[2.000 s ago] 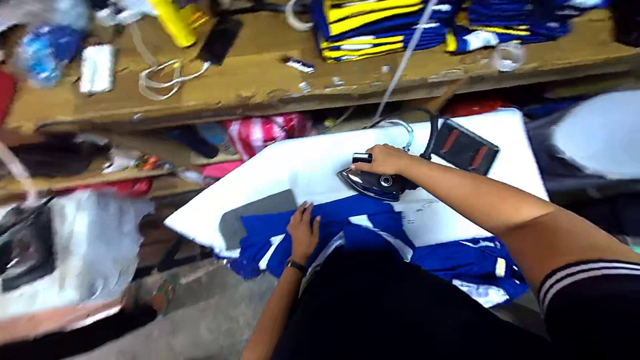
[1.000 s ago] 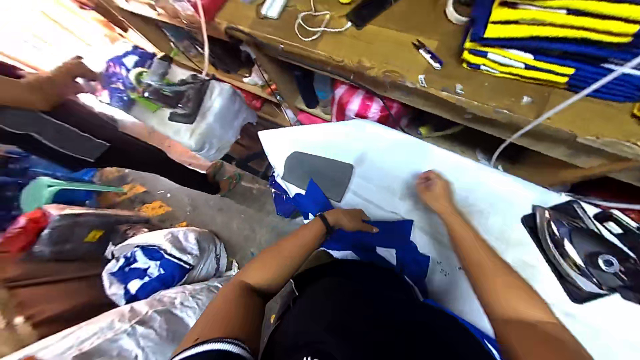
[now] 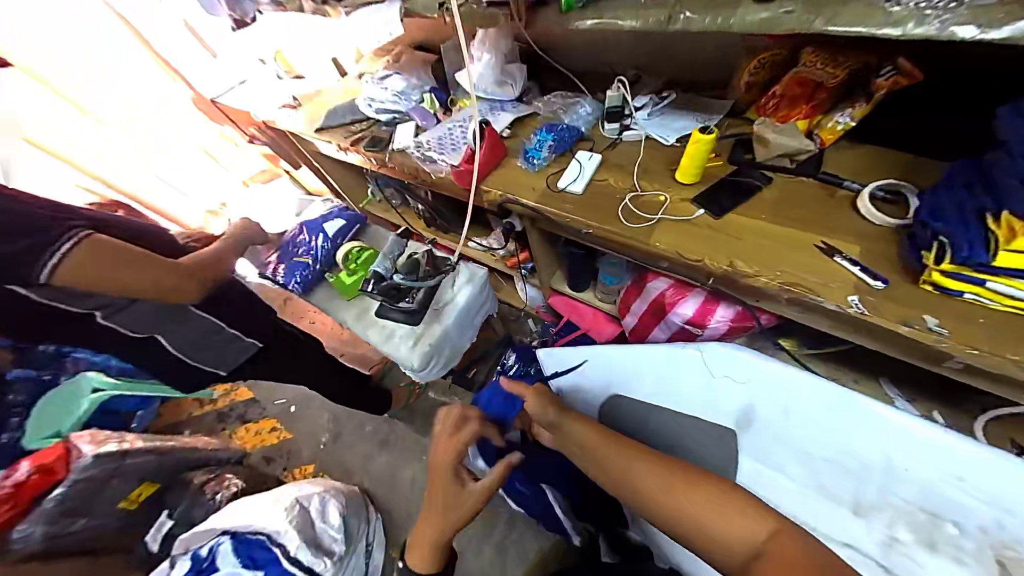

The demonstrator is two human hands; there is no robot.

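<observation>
My right hand (image 3: 542,412) pinches the top of a dark blue cloth garment (image 3: 552,480), which hangs at the left end of the white ironing board (image 3: 832,424). Close on its left, my left hand (image 3: 468,464) has its fingers spread and curved beside the cloth; no grip on it shows. A grey flat pad (image 3: 672,432) lies on the board under my right forearm. Below my hands, the lower part of the garment shows white stripes. Dark shiny plastic packaging (image 3: 520,364) is just beyond my hands.
A co-worker (image 3: 160,296) stands at the left beside a padded table (image 3: 440,336) with an iron (image 3: 416,280) and a green tape dispenser (image 3: 352,268). Across the back runs a wooden workbench (image 3: 760,232) with snips (image 3: 852,264), a phone (image 3: 732,192) and yellow thread (image 3: 696,154). Sacks (image 3: 296,520) lie lower left.
The view has swung left. My right hand, a loose fist over the board one second ago, now holds the blue cloth. My left hand, earlier resting on blue cloth, is raised with its fingers apart.
</observation>
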